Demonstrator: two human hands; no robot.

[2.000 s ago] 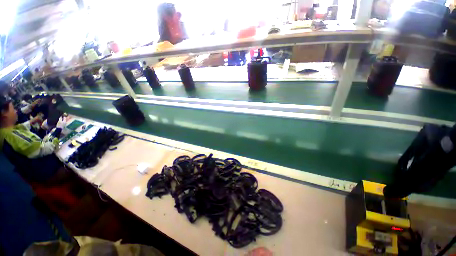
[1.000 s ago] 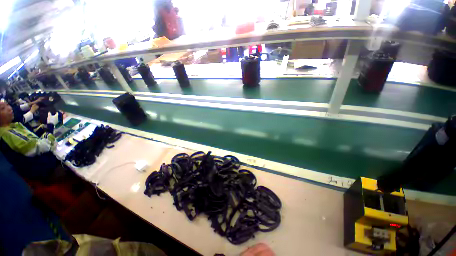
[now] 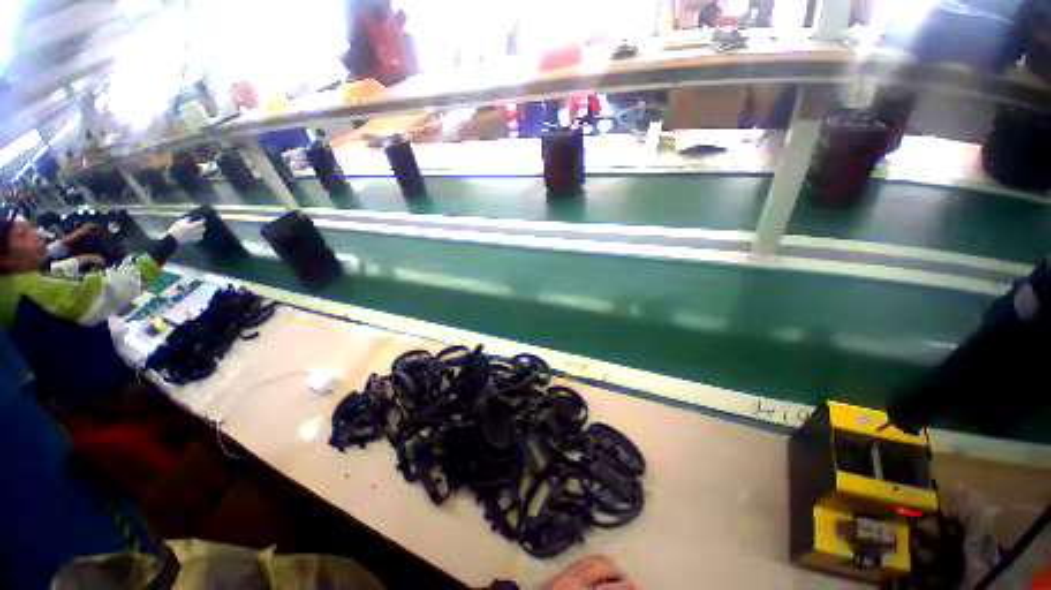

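A tangled pile of black curved handles [image 3: 496, 444] lies on the pale bench in front of me. Part of a bare hand [image 3: 590, 573] shows at the bottom edge, just below the pile; it is cut off, and I cannot tell which of my hands it is or whether it holds anything. A small dark thing shows at the edge beside it. A yellow-and-black screw feeder [image 3: 867, 490] stands at the right of the bench. A thick black electric screwdriver [image 3: 991, 352] hangs slanted above it, cut off by the right edge.
A green conveyor belt [image 3: 576, 311] runs behind the bench with a black housing [image 3: 300, 248] on it. More black housings [image 3: 564, 159] stand on the far belt under a raised shelf [image 3: 645, 72]. At left, a person [image 3: 87, 294] works beside another handle pile [image 3: 211, 334].
The person at left has reached a gloved hand to a housing at the near belt. The housings on the far belt have shifted left. More of the hand shows at the bottom edge.
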